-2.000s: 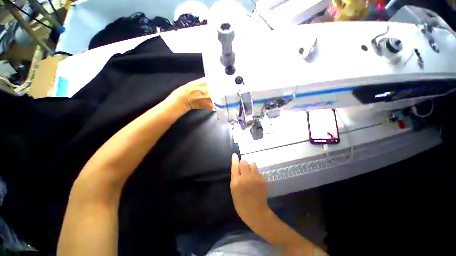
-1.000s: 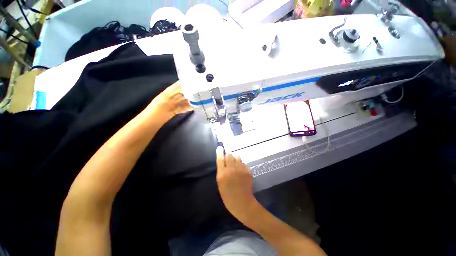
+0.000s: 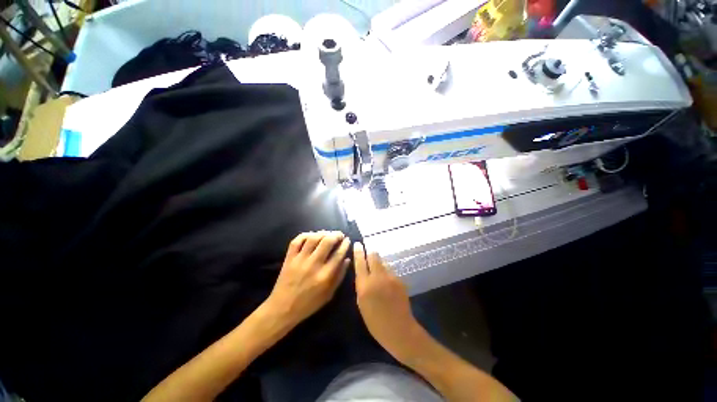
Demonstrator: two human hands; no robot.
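Note:
The black garment piece (image 3: pixel 212 196) covers the left of the machine bed, its right edge running under the presser foot and needle (image 3: pixel 363 177) of the white sewing machine (image 3: pixel 472 86). My left hand (image 3: pixel 310 275) lies on the cloth near that edge, in front of the needle, fingertips on the fabric. My right hand (image 3: pixel 383 302) is just right of it, thumb and fingers pinching the cloth edge by the bed's front. The two hands are close together. The needle tip is lost in glare.
A smartphone (image 3: pixel 473 189) with a white cable (image 3: pixel 503 235) lies on the machine bed (image 3: pixel 417 216). A ruler strip (image 3: pixel 440 256) runs along its front. Black trim (image 3: pixel 169 59) and white cones (image 3: pixel 274 31) are behind. More black cloth (image 3: pixel 582 314) hangs at right.
My left hand has moved from beside the machine head down towards me, next to my right hand. My right hand stays at the cloth edge. The camera view has shifted.

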